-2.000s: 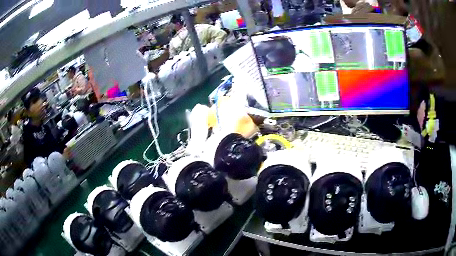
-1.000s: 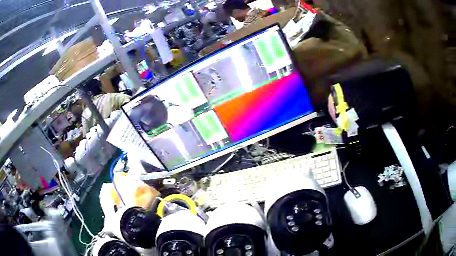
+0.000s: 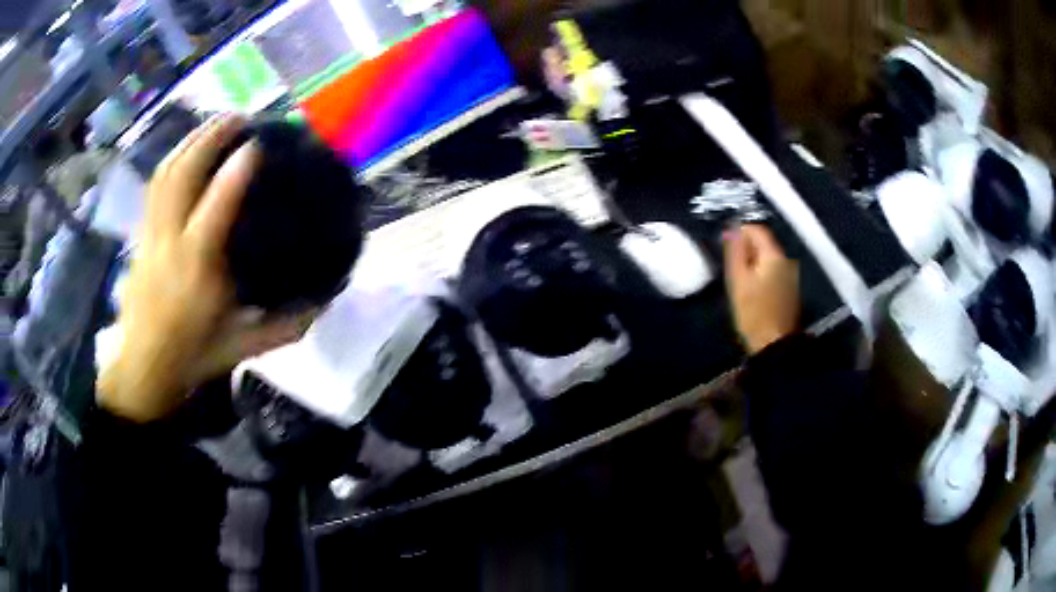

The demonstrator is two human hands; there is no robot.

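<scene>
My left hand grips a dome camera by its black ball, lifted in front of the monitor; its white base points down to the right, over other cameras. My right hand is at the near edge of the pile of small white pieces, right of the mouse, fingers curled together. Whether it holds a piece cannot be told. Two more cameras, one with a black ball and one with a ball partly behind the lifted base, stand on the bench.
The mouse lies right of the keyboard. The monitor is at the back left. A black box with yellow tags is behind. A white strip crosses the bench. Several cameras are stacked at the right.
Both hands have come into view. The left has taken hold of a camera and lifted it; the right is at the small white pieces. The view has swung right.
</scene>
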